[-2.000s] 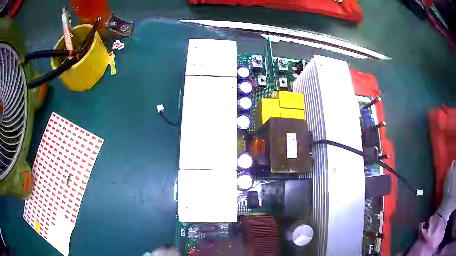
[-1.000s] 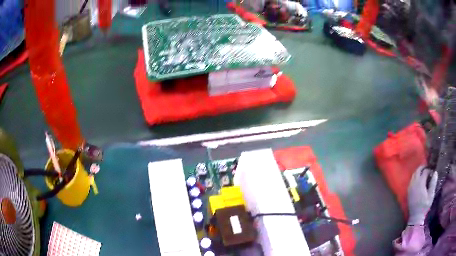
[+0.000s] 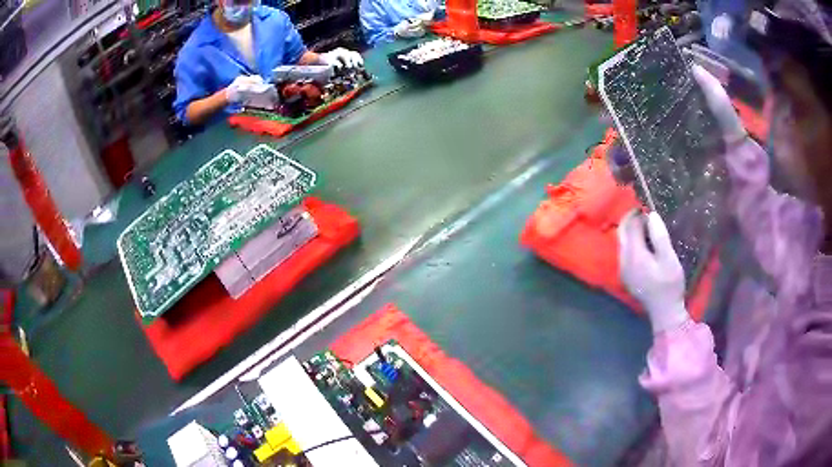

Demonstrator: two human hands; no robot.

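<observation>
Neither of my hands is in view. Nearest me, a power board (image 3: 415, 415), component side up, lies on a red-orange pad (image 3: 392, 324) and is cut off by the bottom edge. It bears a long finned heat sink (image 3: 306, 401), a second pale heat sink (image 3: 193, 445), yellow blocks (image 3: 276, 442) and small round-topped capacitors. A black cable crosses the long heat sink. The brown transformer is cut off or hidden by the bottom edge.
Across a pale strip (image 3: 301, 342), a solder-side-up board (image 3: 214, 223) rests tilted on a red pad (image 3: 246, 319). At right, a person in pink holds another board (image 3: 661, 128) upright over a pad (image 3: 584, 228). Workers in blue and a black parts tray (image 3: 436, 59) are beyond.
The view has swung up and to the right. The near board has shifted down in the picture. The pink-sleeved person and held board now show fully; the fan and sticker sheet have left view.
</observation>
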